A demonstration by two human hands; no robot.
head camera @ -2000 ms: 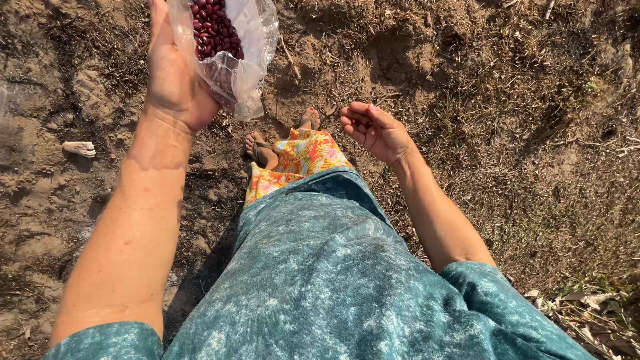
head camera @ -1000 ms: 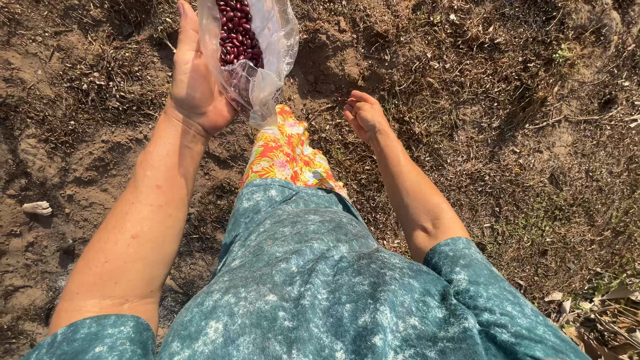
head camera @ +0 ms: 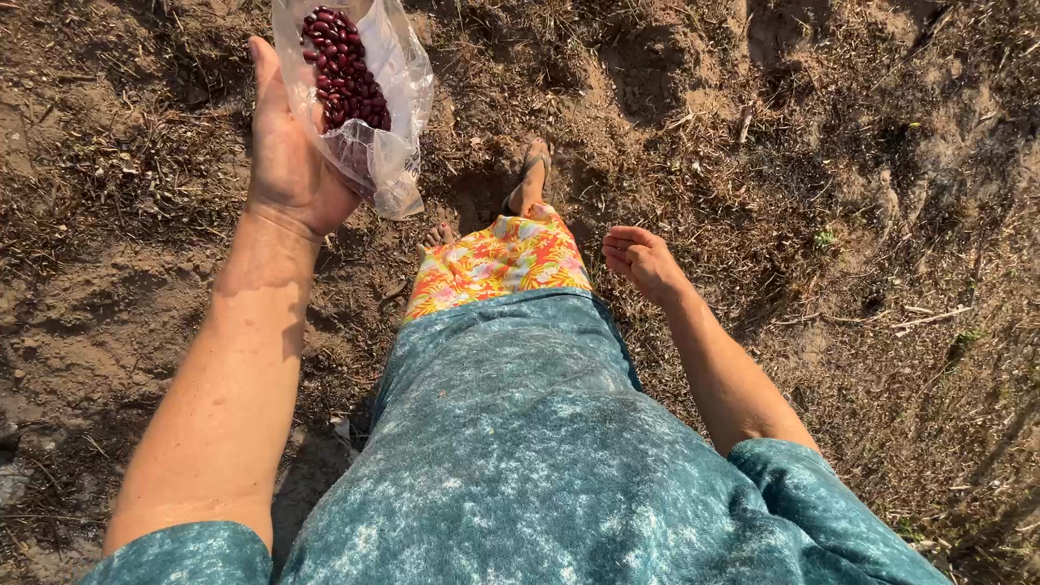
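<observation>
My left hand [head camera: 296, 158], palm up at the upper left, holds a clear plastic bag [head camera: 398, 69] from beneath. Dark red beans [head camera: 345, 73] lie inside it, visible through its wide mouth. My right hand [head camera: 642, 258] is held apart from the bag, to the right of the patterned orange and yellow cloth [head camera: 504, 260] on my legs. Its fingers are curled inward, and whether anything lies within them is hidden.
Rough brown soil [head camera: 89, 317] with dry plant litter surrounds me. My sandalled foot [head camera: 532, 175] and the toes of the other foot [head camera: 439, 236] show beyond the cloth. A dry twig [head camera: 930, 318] lies at the right.
The ground and my feet have shifted in view, with one foot now farther forward. Small dark pieces seen at my right hand's fingers two seconds ago no longer show.
</observation>
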